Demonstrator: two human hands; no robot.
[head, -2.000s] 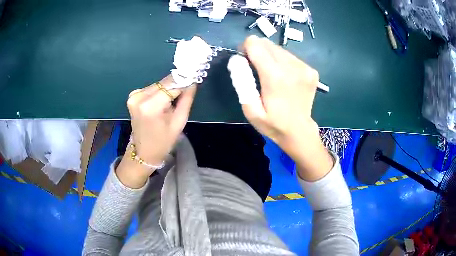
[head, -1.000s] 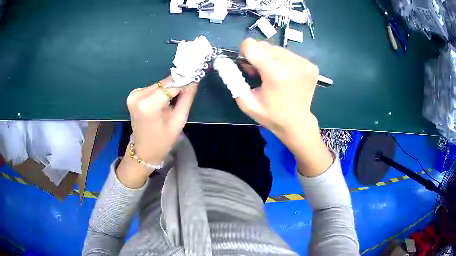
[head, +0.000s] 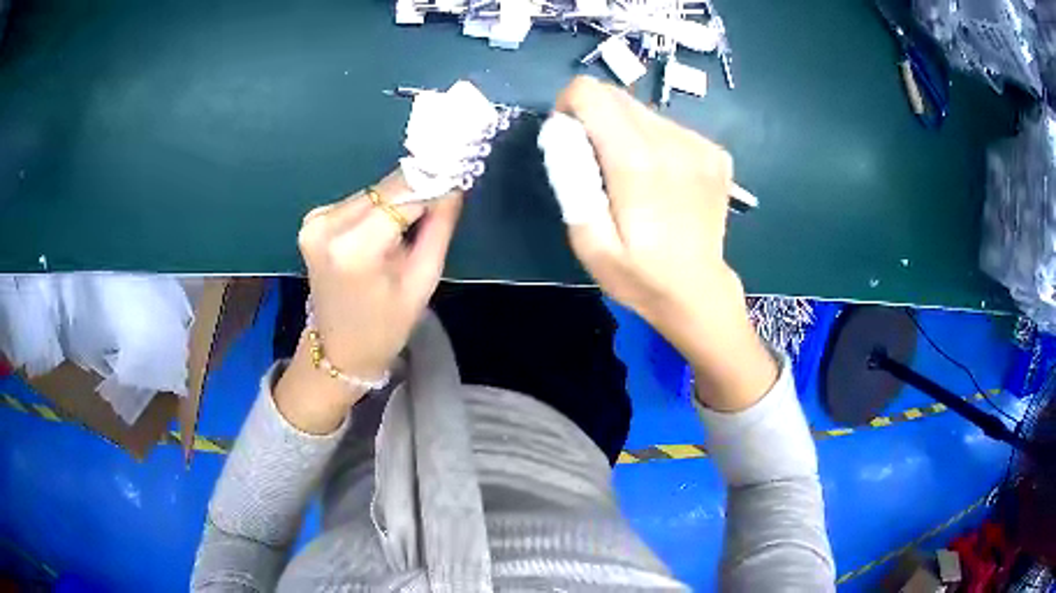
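Note:
My left hand point(head: 376, 249) pinches a fanned bunch of white tabs point(head: 446, 130) with small metal loops along their right side. A thin rod end sticks out at the bunch's upper left. My right hand point(head: 654, 185), with a thick white wrap point(head: 573, 174) on one digit, is closed around a slim tool. The tool's pale rear end point(head: 745, 197) shows past the hand's right side; its tip is not clear. A thin line runs between the loops and my right fingertips. The wrapped digit is apart from the loops.
Tabbed metal rods point(head: 602, 17) lie in a tangled pile at the bench's point(head: 232, 151) far side. Blue-handled snips point(head: 923, 93) and clear plastic bags point(head: 1025, 220) are at the right. Below the edge are white bags point(head: 110, 336), bare rods point(head: 782, 322) and a round black base point(head: 866, 365).
Since one second ago, my right hand's wrapped digit has moved away from the loops, to the right and slightly up. My left hand still holds the bunch in nearly the same place.

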